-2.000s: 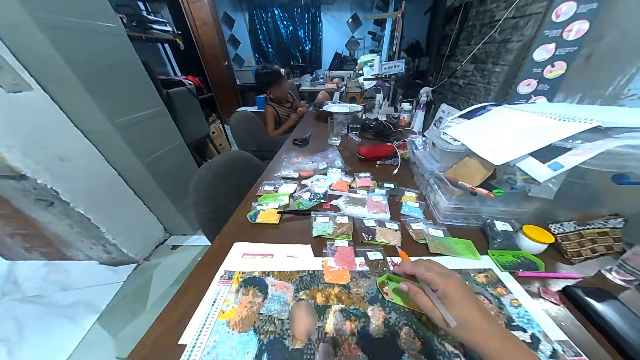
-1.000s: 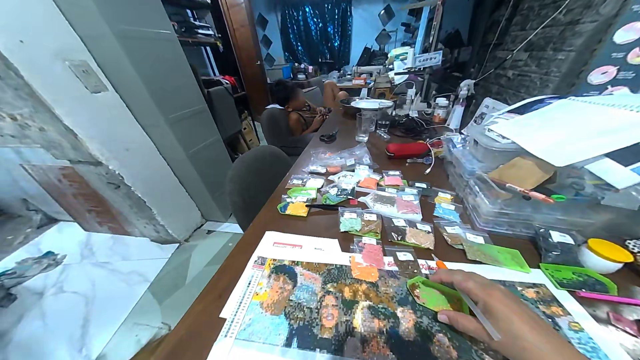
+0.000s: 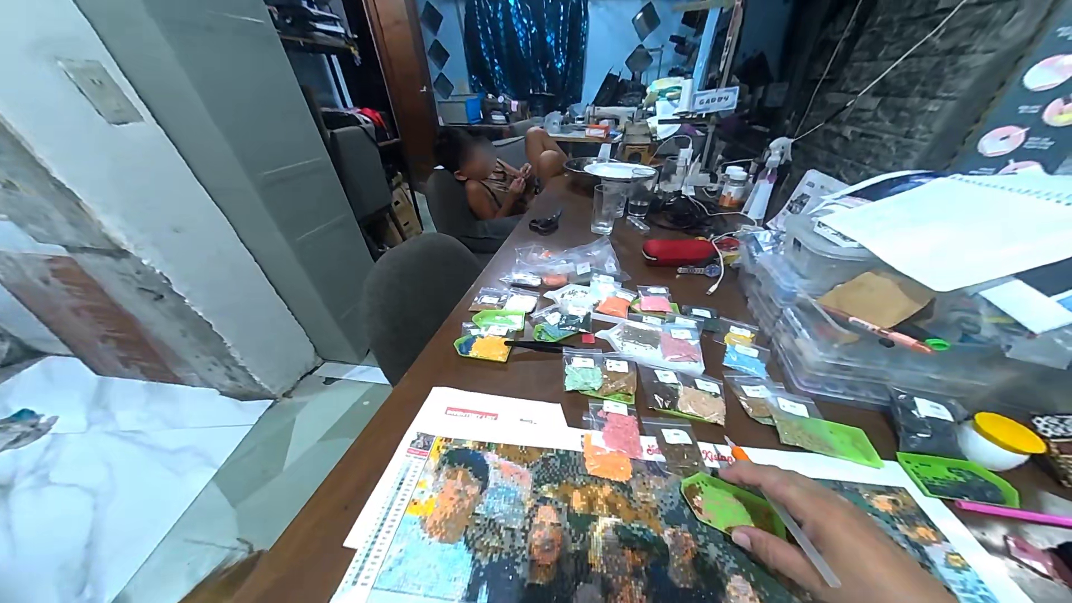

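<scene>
My right hand (image 3: 825, 523) reaches in from the lower right. Its thumb and fingers hold a small green plastic tray (image 3: 724, 504) with pale drills in it, and a pen-like tool with an orange tip (image 3: 796, 532) lies between the fingers. Beneath is a diamond painting canvas (image 3: 536, 536) with a mosaic picture of several people. Just beyond the tray lie small zip bags of orange drills (image 3: 608, 456), pink drills (image 3: 621, 431) and brown drills (image 3: 677, 445). My left hand is out of view.
More drill bags (image 3: 674, 343), green trays (image 3: 957, 480) and black tweezers (image 3: 536, 345) cover the brown table (image 3: 419, 410). Stacked clear plastic boxes (image 3: 837, 352) stand at right, a yellow-lidded jar (image 3: 1001, 440) in front. Glasses (image 3: 603, 209) and a red case (image 3: 680, 251) are farther back. A person (image 3: 494, 188) sits beyond the grey chair (image 3: 423, 301).
The view has swung left. My right hand has tilted the green tray since two seconds ago. The seated person now leans back with knees raised.
</scene>
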